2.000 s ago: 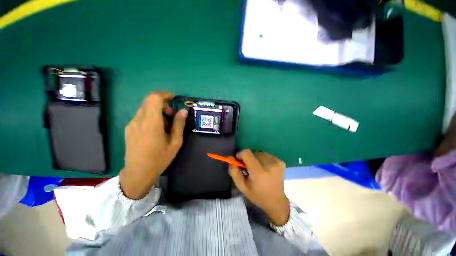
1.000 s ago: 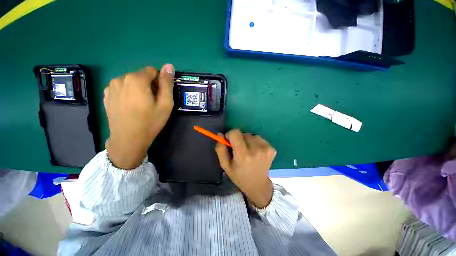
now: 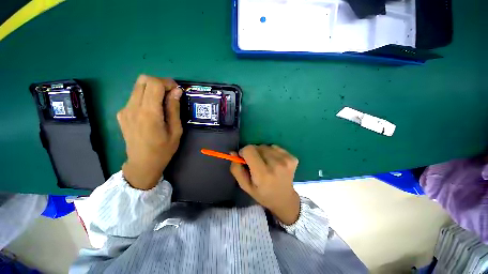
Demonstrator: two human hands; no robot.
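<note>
A black phone battery case (image 3: 206, 163) lies in front of me, its open upper bay showing a silver-edged circuit module with a QR code label (image 3: 203, 111) and a narrow green strip along the top. My left hand (image 3: 152, 126) is on the case's upper left corner, thumb and fingertips together there; the camera opening and anything pinched are hidden. My right hand (image 3: 266, 174) holds an orange plastic spudger (image 3: 216, 155) over the matte lower half, its tip pointing left. I cannot tell if the tip touches the case.
A waiting case (image 3: 72, 152) lies at the left, bay showing. A white trimming knife (image 3: 366, 121) lies at the right. A blue-edged box (image 3: 321, 55) with a white tray and black parts is at the top right. A person's pink sleeve (image 3: 455, 184) is at the right edge.
My left hand has moved from the case's left side up over its upper left corner. The spudger now lies flatter, still in my right hand. The view has shifted slightly.
</note>
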